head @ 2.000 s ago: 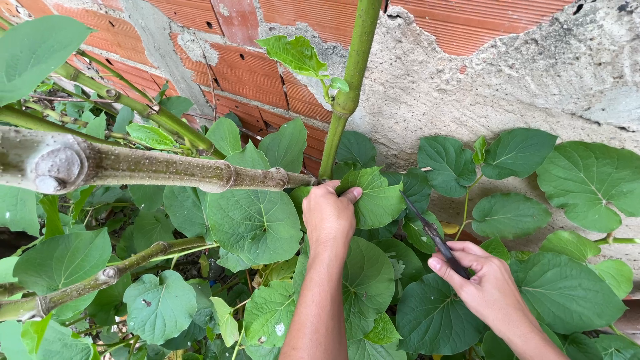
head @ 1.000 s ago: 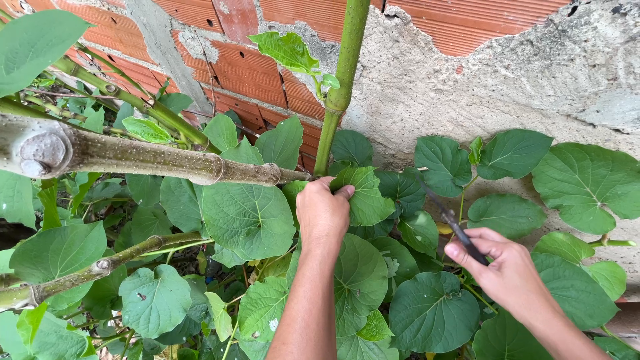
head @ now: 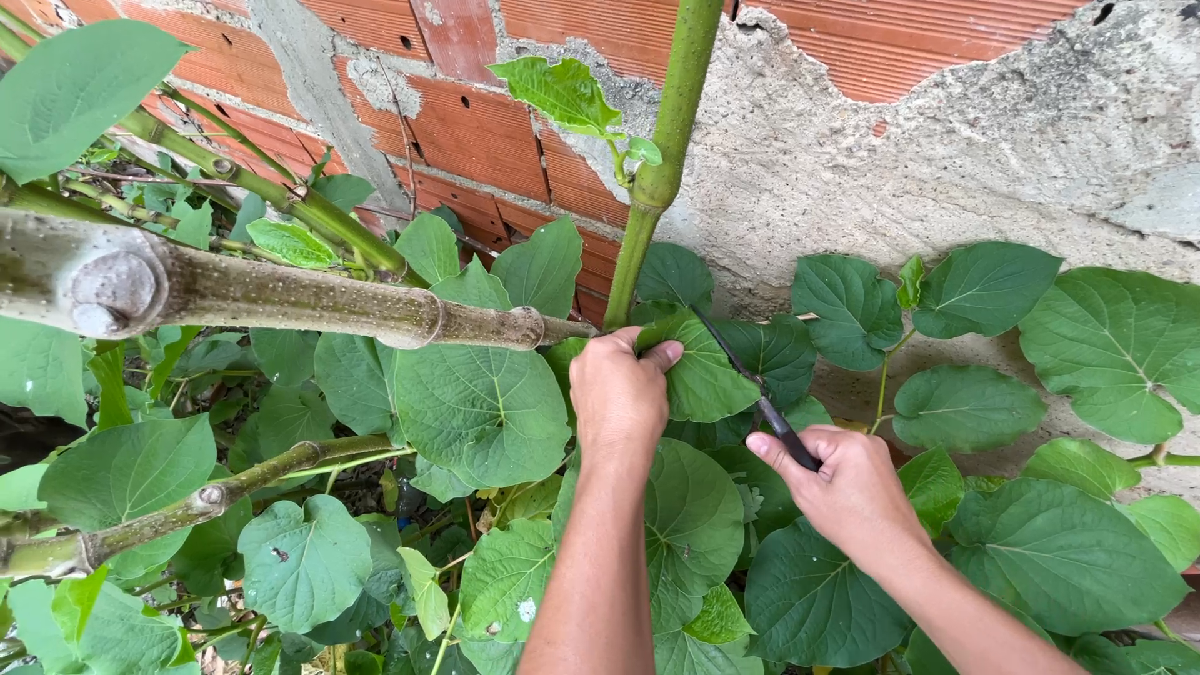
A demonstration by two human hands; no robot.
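My left hand [head: 621, 389] is closed at the base of the upright green stem [head: 667, 141], with its thumb beside a green leaf [head: 701, 370]; what lies inside the fingers is hidden. My right hand [head: 848, 478] grips the dark handle of a slim bladed tool [head: 776, 420], perhaps pruning shears or scissors. Its narrow dark blade points up and left, along the right edge of that leaf near my left hand. A thick brown woody stem [head: 366, 305] runs in from the left and ends beside my left fingers.
Behind stands a wall of red hollow bricks [head: 478, 127] with rough grey plaster [head: 900, 169] at the right. Broad green leaves [head: 1059, 553] crowd below and around both arms. A thinner knotted stem [head: 211, 497] crosses the lower left, and green stems [head: 319, 211] slant at the upper left.
My right hand has brought the tool up and left, so its blade is now beside the leaf at my left hand. My left hand stays at the stem base.
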